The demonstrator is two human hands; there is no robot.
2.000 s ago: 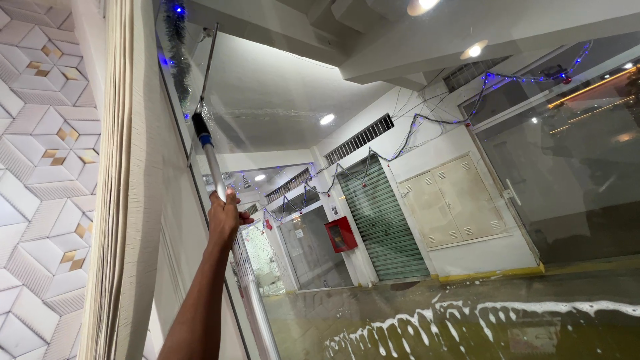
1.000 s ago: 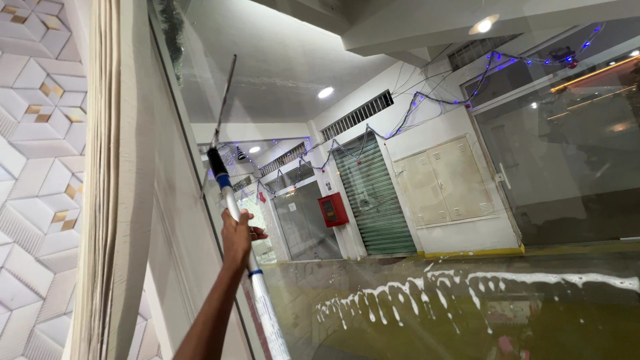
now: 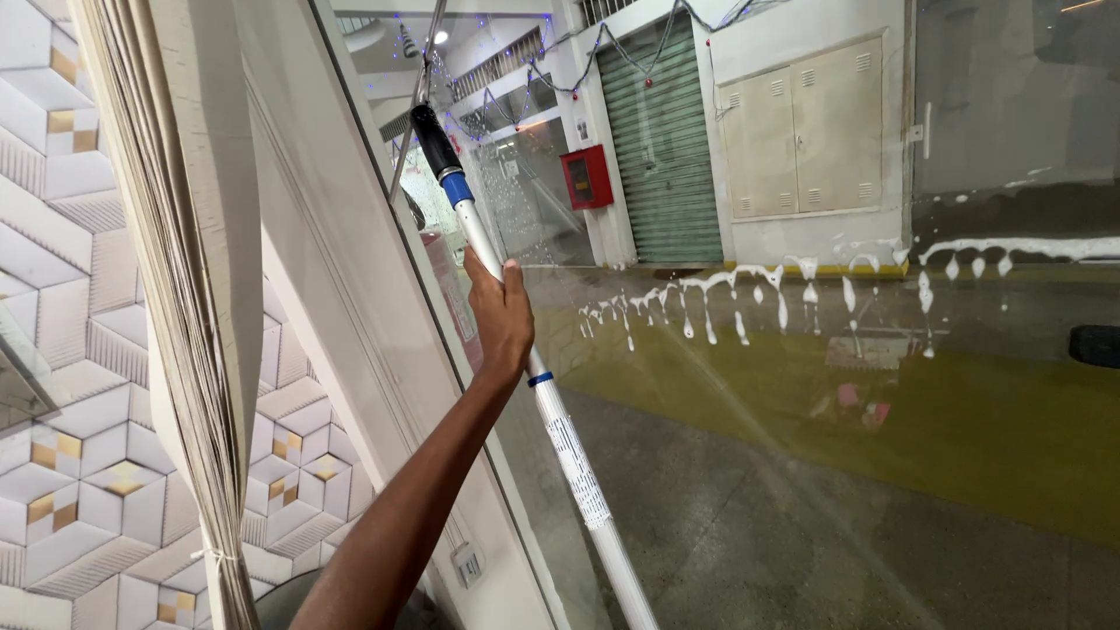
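Note:
My left hand [image 3: 503, 315] is wrapped around the upper part of a white and blue telescopic pole [image 3: 577, 464]. A squeegee [image 3: 424, 83] with a black grip is fixed to the pole's top, its thin bar lying steeply tilted at the left edge of a glass pane [image 3: 744, 420]. White soap suds [image 3: 779, 284] run in a band across the pane, with drips hanging below. Fine droplets show on the glass near the squeegee. The pole's lower end leaves the bottom of the view. My right hand is not in view.
A light window frame [image 3: 350, 219] borders the pane on the left, beside a gathered beige curtain [image 3: 188, 289] and patterned wall. A switch or socket [image 3: 466, 564] sits low on the frame. Beyond the glass are a green shutter [image 3: 661, 149], a red box [image 3: 586, 178] and string lights.
The squeegee and my left hand have moved down along the left side of the pane. The view has tilted downward too.

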